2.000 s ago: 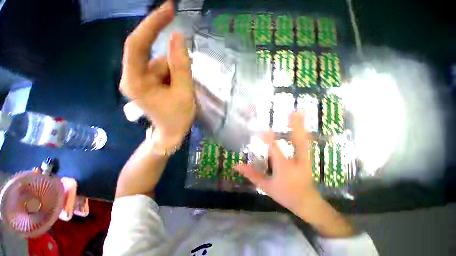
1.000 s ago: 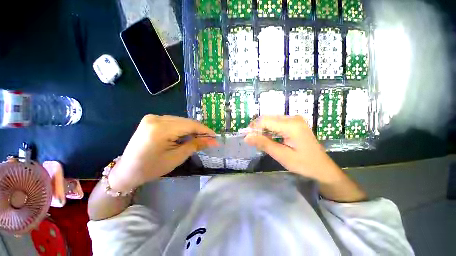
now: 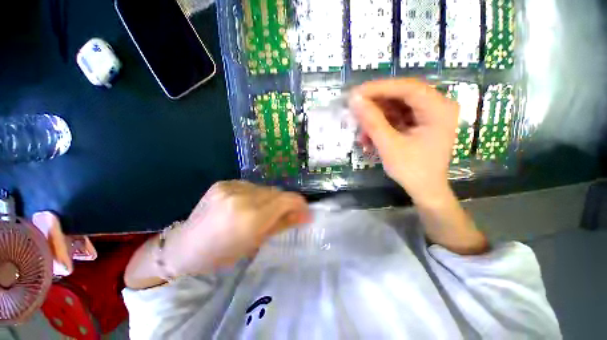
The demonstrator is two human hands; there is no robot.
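Note:
The clear blister tray (image 3: 234,126) holds green circuit boards (image 3: 276,126), several covered by white dotted dome sheets (image 3: 373,40). My right hand (image 3: 409,126) is over the near row, thumb and forefinger pinched at the upper right corner of a whitish dome sheet (image 3: 327,136), which lies over the second pocket from the left. Whether it touches the board is unclear. My left hand (image 3: 243,222) is blurred, below the tray's near left edge, with fingers closed on a faint, translucent dome sheet strip (image 3: 313,236) against my shirt.
A black smartphone (image 3: 168,48) and a white earbud case (image 3: 98,62) lie left of the tray. A clear bottle (image 3: 33,138) is at the left edge. A pink fan (image 3: 18,272) stands lower left. Glaring clear plastic film (image 3: 566,73) lies right of the tray.
My hands were together at the near edge, holding a translucent sheet. My right hand has moved up over the near row; my left has moved slightly down. The view has shifted, cutting off far rows.

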